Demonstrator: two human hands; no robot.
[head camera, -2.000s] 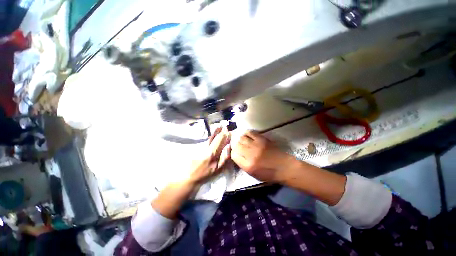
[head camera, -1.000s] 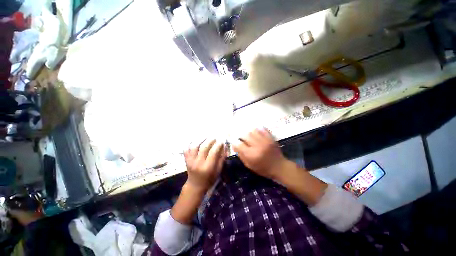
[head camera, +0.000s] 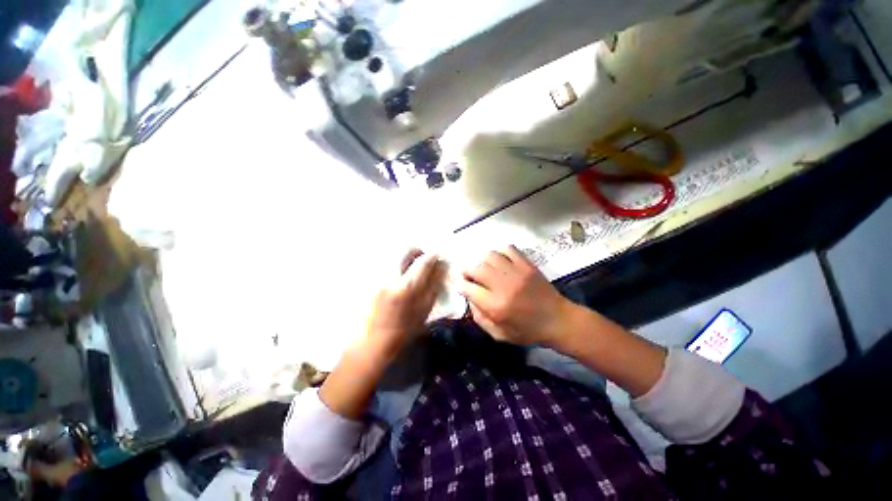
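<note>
White cloth (head camera: 254, 225) lies over the table left of and below the machine head, so bright that its edges are hard to see. My left hand (head camera: 409, 298) and my right hand (head camera: 511, 296) are close together at the table's front edge, in front of the needle area. Both pinch a small piece of the white cloth between their fingertips. The sewing machine head (head camera: 362, 108) stands above and behind my hands. The presser foot area (head camera: 425, 166) is beyond my fingertips, apart from them.
Scissors with red and yellow handles (head camera: 628, 191) lie right of the needle area. A lit smartphone (head camera: 721, 336) lies at lower right. A small brown piece (head camera: 577, 231) lies near the ruler strip (head camera: 704, 186). Crumpled white pieces (head camera: 88, 108) hang at far left. Part of a person shows at lower left.
My hands have moved from beside the needle to the table's front edge, with cloth still at the fingertips. The view has shifted, and the smartphone has come into view.
</note>
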